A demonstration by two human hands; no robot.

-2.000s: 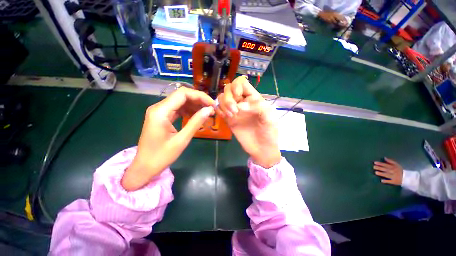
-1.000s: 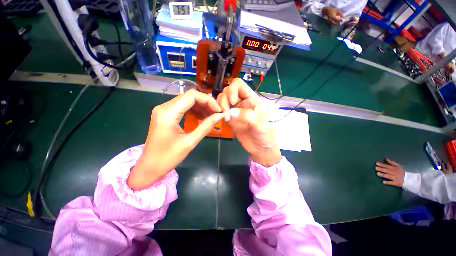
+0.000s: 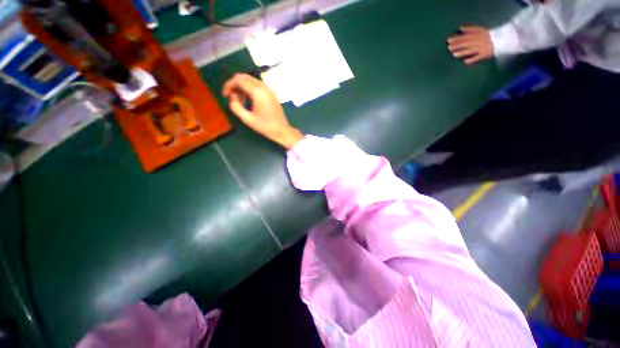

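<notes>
My right hand [image 3: 262,112] is over the green mat, between the orange fixture and the white paper sheets. Its fingers are loosely curled, and I cannot tell whether something tiny is between them. My left hand is out of the picture; only its pink sleeve [image 3: 153,325] shows at the bottom left. The orange toggle-clamp fixture [image 3: 214,122] stands at the upper left, with a white block [image 3: 136,87] under its dark mechanism and cut-outs in the base plate. No unit is visible on the base plate.
White paper sheets [image 3: 309,61] lie right of the fixture. A blue-fronted instrument [image 3: 44,68] is at the far left. Another person's hand [image 3: 470,45] rests on the bench at the upper right. Red baskets [image 3: 574,272] are on the floor beyond the bench edge.
My view has swung right and down. My hands, together before the fixture earlier, are now apart; my left hand has left the picture, and my right hand is beside the fixture.
</notes>
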